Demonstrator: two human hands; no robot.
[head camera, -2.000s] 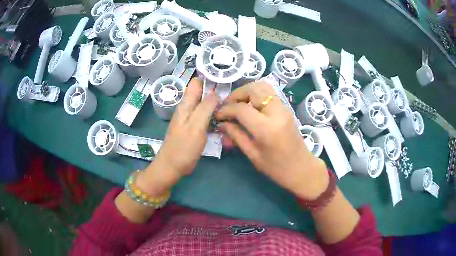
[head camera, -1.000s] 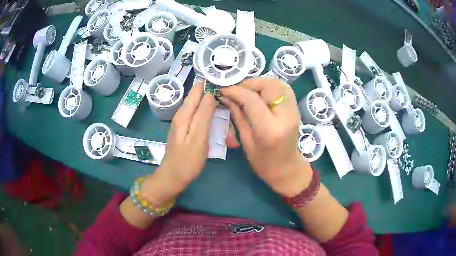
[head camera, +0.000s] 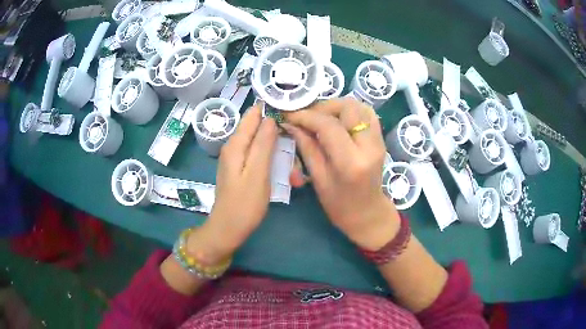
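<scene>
A white fan housing (head camera: 287, 76) stands in front of me, its spoked round head at the top and its open handle (head camera: 281, 170) pointing towards me. My left hand (head camera: 247, 170) lies along the left side of the handle, fingers upright. My right hand (head camera: 344, 160) is at the right side, its fingertips on a small green circuit board (head camera: 277, 116) just below the round head. The fingertips of both hands partly hide the board. Whether the board sits fully in the handle cannot be told.
Many white fan housings stand on the green bench (head camera: 289, 257) at left and right. One fan with a board (head camera: 189, 197) in its handle lies left of my left hand. Small loose parts (head camera: 525, 205) lie at the right. A lone fan (head camera: 493, 48) is on the dark green surface behind.
Both hands have moved up the handle from its middle to just below the round head, with the board at the fingertips. The lone fan at the back has shifted left.
</scene>
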